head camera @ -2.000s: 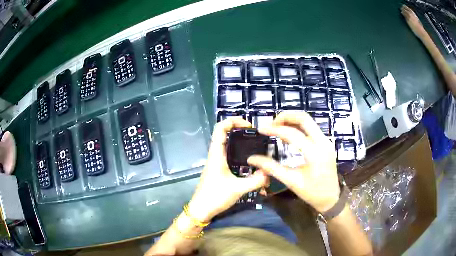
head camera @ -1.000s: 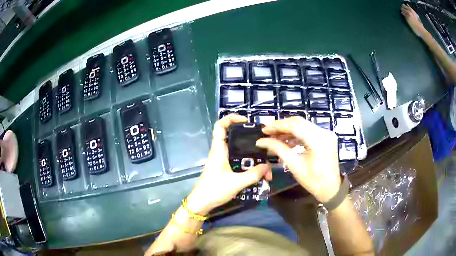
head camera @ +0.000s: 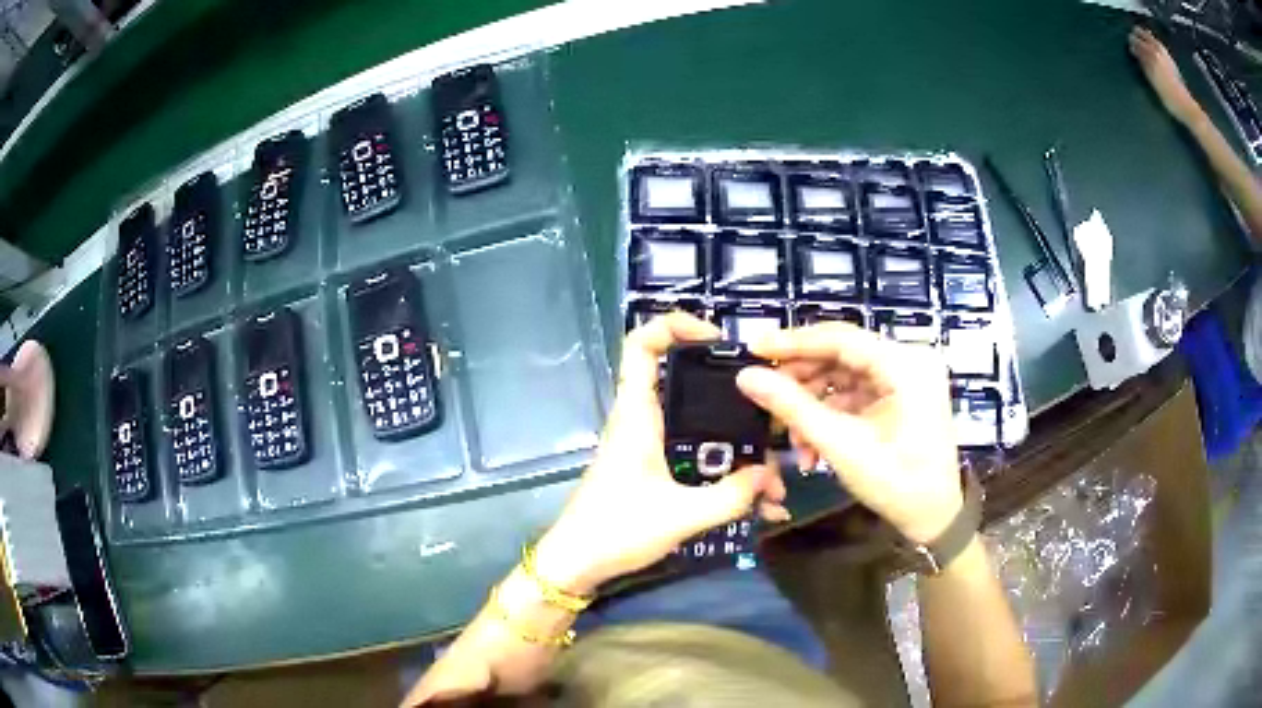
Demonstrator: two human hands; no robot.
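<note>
My left hand [head camera: 630, 470] holds a black keypad phone [head camera: 713, 415] upright, screen side facing me, with the thumb across its keys. My right hand [head camera: 879, 429] is at the phone's upper right, thumb and fingertips at the edge of its dark screen; I cannot tell whether they pinch anything. The lens tray [head camera: 1013, 362] lies behind my hands, with black-framed square lenses [head camera: 673, 194] in its pockets. The phone tray [head camera: 519, 353] at the left holds keypad phones [head camera: 392, 362] in two rows; its front right pocket is empty.
Slim dark tools [head camera: 1031, 221] and a white dispenser [head camera: 1128, 339] lie right of the lens tray. Below is a brown carton [head camera: 1176, 519] with crinkled film [head camera: 1080, 553]. A smartphone [head camera: 92, 574] lies at the left edge. Another person's arm [head camera: 1197, 118] reaches in at upper right.
The phone's dark screen and keys now show more fully, as my right fingers have moved from across the screen to its upper right edge. The view has shifted slightly.
</note>
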